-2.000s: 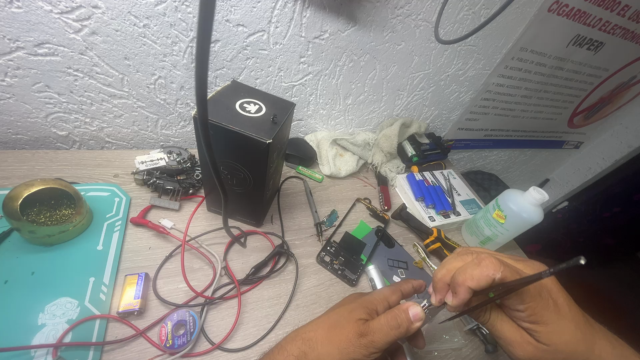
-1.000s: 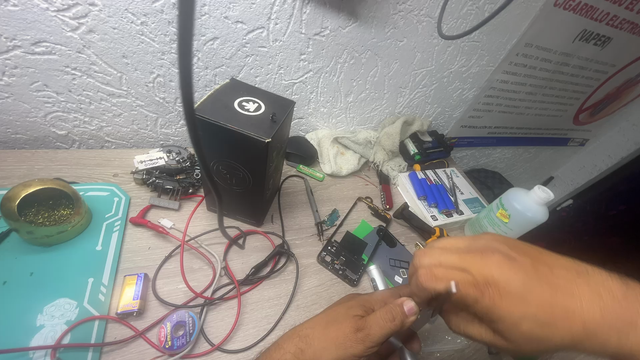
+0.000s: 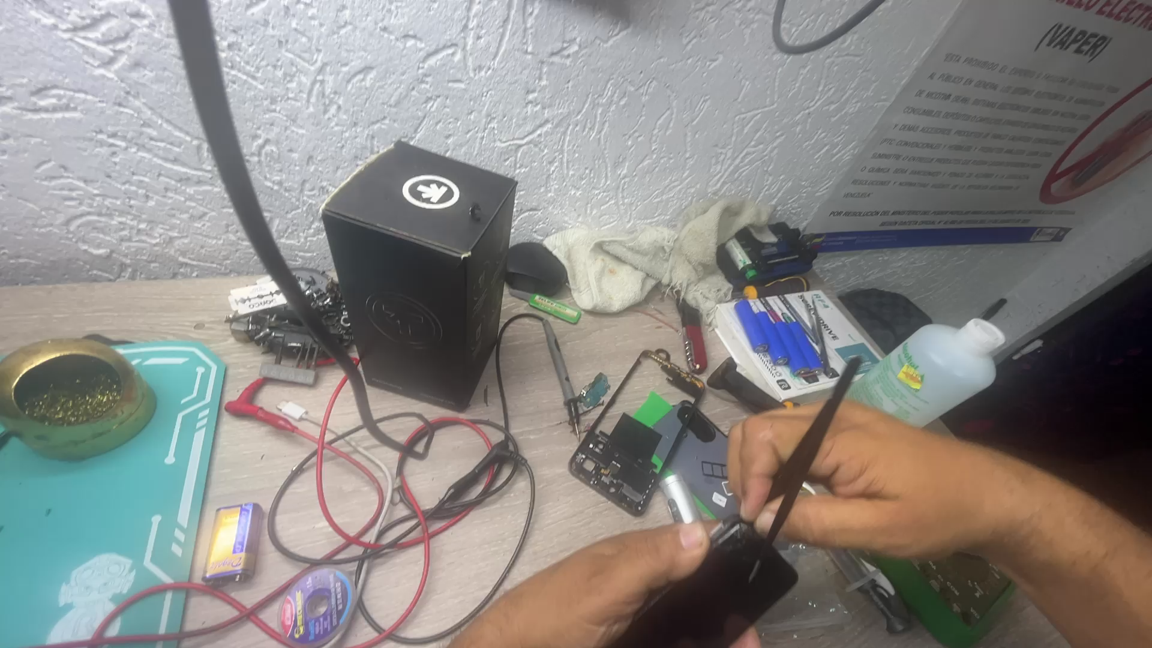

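My left hand (image 3: 603,585) grips a dark phone-like panel (image 3: 711,594) at the lower centre, its thumb on the near upper edge. My right hand (image 3: 855,477) holds dark tweezers (image 3: 805,450), which point up and to the right, and its fingertips touch the panel's upper end by a small metallic part. Just beyond both hands lie an opened phone frame (image 3: 621,459) with exposed circuitry and a grey phone back cover (image 3: 706,454). A small silver cylinder (image 3: 679,498) stands out past my left thumb. The palm of my left hand is mostly hidden.
Red and black test leads (image 3: 405,531) tangle left of my hands, near a solder wick spool (image 3: 315,605) and a battery (image 3: 232,543). A tall black box (image 3: 418,279) stands behind. At right are blue-handled screwdrivers (image 3: 778,337), a plastic bottle (image 3: 931,369) and a green-edged circuit board (image 3: 967,585).
The dark panel in my left hand has come into view, tilted up. My right hand has shifted, and the tweezers, hardly visible one second ago, now show plainly.
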